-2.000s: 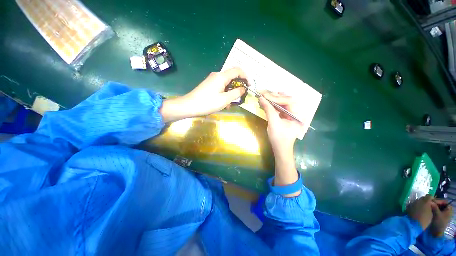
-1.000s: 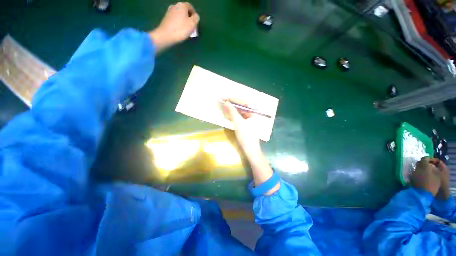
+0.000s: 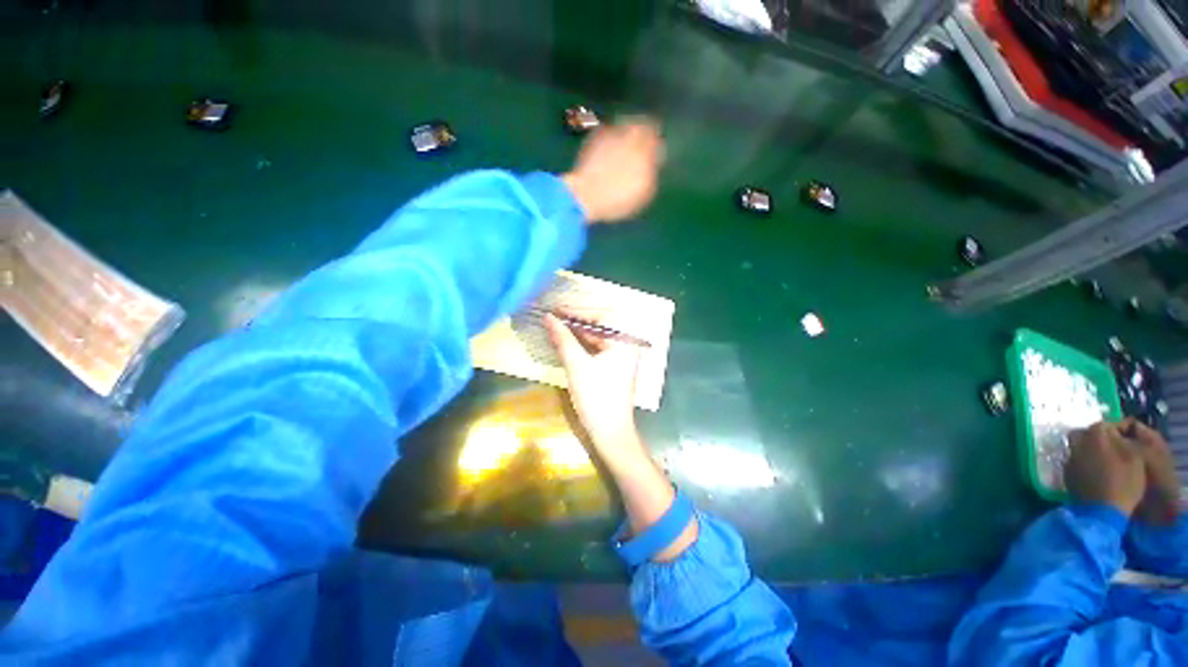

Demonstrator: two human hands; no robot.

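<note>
My left hand [image 3: 619,170] is stretched out over the bench, blurred, beside a small black device housing [image 3: 581,119]; whether it holds anything cannot be told. My right hand [image 3: 599,371] holds the thin tweezers [image 3: 612,334] pen-like above the white adhesive sheet [image 3: 638,306]. My left sleeve covers the sheet's upper left part. No part can be made out at the tweezer tip.
More black housings [image 3: 431,137] lie along the far side. A small white part [image 3: 812,325] lies right. A bagged sheet stack [image 3: 78,306] is left, amber film [image 3: 515,456] in front. A metal bar [image 3: 1055,248], a green tray [image 3: 1025,430] and another person's hands [image 3: 1107,469] are right.
The black housing has left my left hand, which moved off the sheet to the far side and then rightward in view. My right hand stays over the sheet with the tweezers. The view has shifted.
</note>
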